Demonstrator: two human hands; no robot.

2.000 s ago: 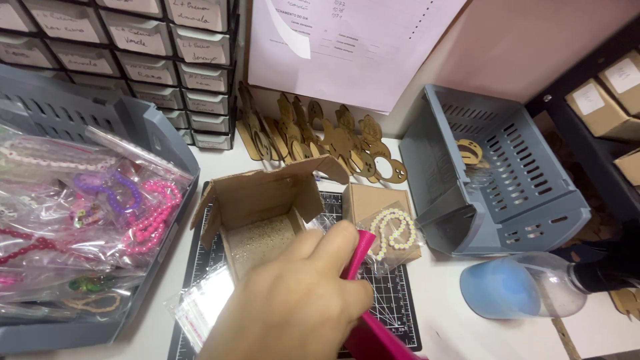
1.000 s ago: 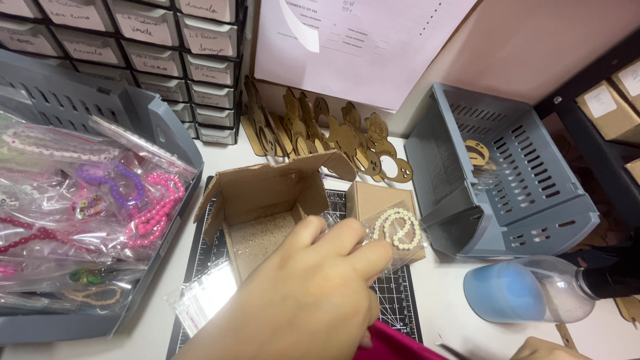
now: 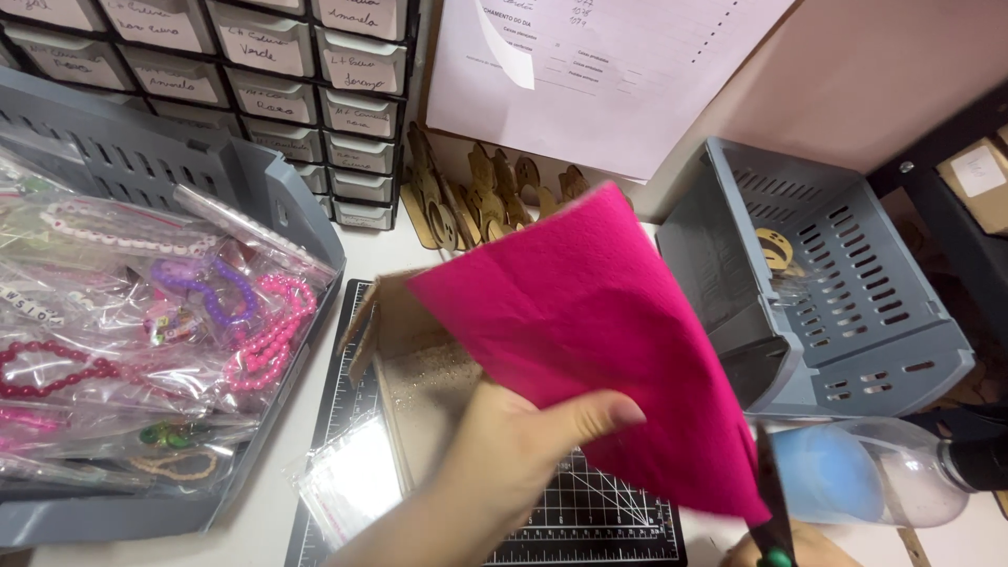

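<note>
My left hand [image 3: 535, 449] grips a sheet of bright pink felt-like material [image 3: 583, 339], thumb on top, raised over an open cardboard box [image 3: 429, 394]. At the lower right edge my right hand [image 3: 795, 547], partly out of view, holds scissors [image 3: 772, 488] with dark blades and a green part at the pivot. The blades meet the sheet's lower right corner. Glittery grains lie in the box, which stands on a black cutting mat [image 3: 583, 512] with white grid lines. Clear plastic bags [image 3: 354, 480] lie at the box's left. The sheet hides part of the box.
A grey plastic bin [image 3: 276, 441] of bagged bead necklaces stands left, below labelled small drawers [image 3: 362, 118]. Wooden cutouts [image 3: 488, 197] lean at the wall under a paper sheet [image 3: 583, 87]. On the right are another grey bin [image 3: 850, 370] and a bottle with blue contents [image 3: 858, 472].
My left hand has lifted the pink sheet from the lower edge up over the box. My right hand has come further into view with scissors. The bagged pale bead bracelet is now hidden.
</note>
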